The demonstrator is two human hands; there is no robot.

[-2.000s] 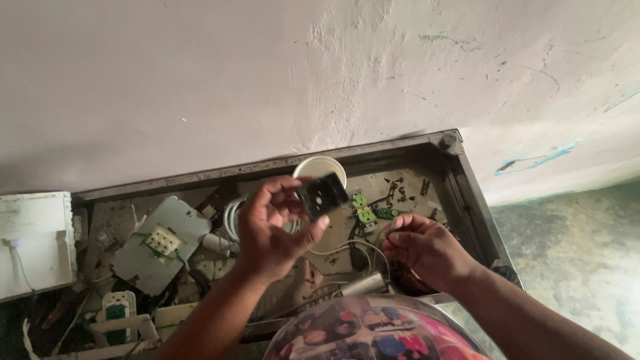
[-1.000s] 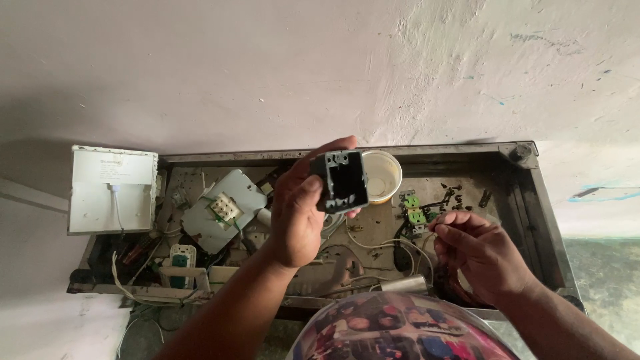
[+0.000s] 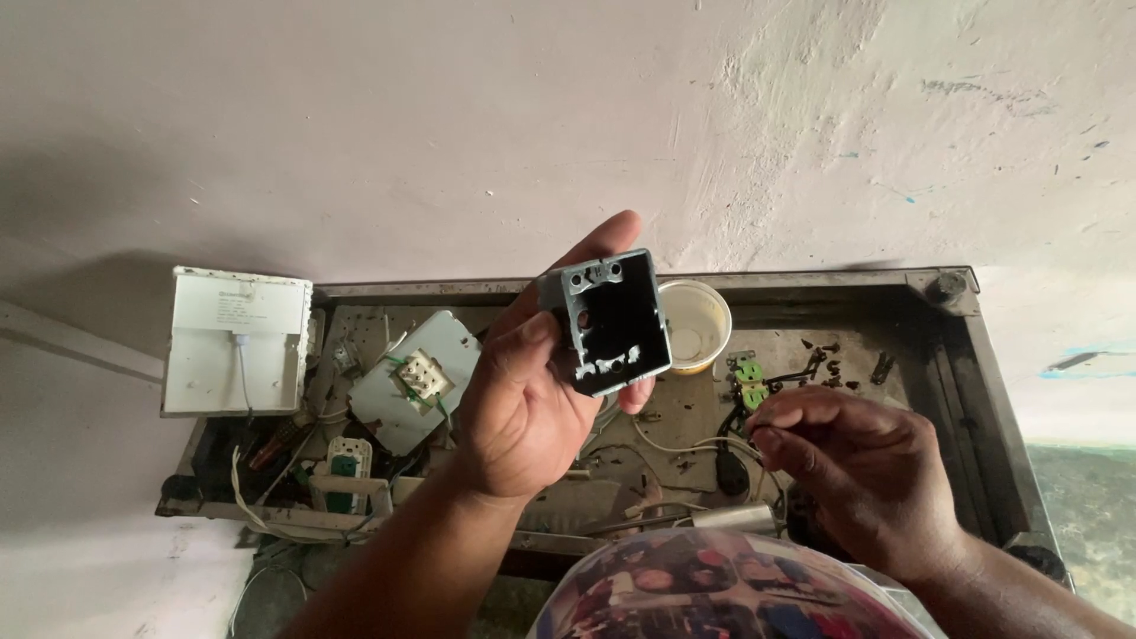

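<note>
My left hand (image 3: pixel 528 404) grips a dark grey electrical box (image 3: pixel 611 324) by its side, with the hollow face turned up toward me and screw holes at two of its edges. To the right, thumb and fingertips of my right hand (image 3: pixel 856 470) are pinched together; whether something small is between them cannot be told. Just beyond those fingers lies a green duplex outlet (image 3: pixel 751 385) with wires. A white plastic tub (image 3: pixel 697 327) stands behind the box, partly covered by it.
A shallow metal-framed tray (image 3: pixel 985 382) against the wall holds small dark screws (image 3: pixel 832 364), a black plug (image 3: pixel 732 470), cables, a metal plate (image 3: pixel 422 333) with a white terminal block (image 3: pixel 424 374), and a white-framed green socket (image 3: pixel 348 470). An open white box (image 3: pixel 235 355) sits at its left end.
My left hand has turned the dark box so its hollow side faces me more squarely. My right hand stays pinched near the green outlet. The view has shifted.
</note>
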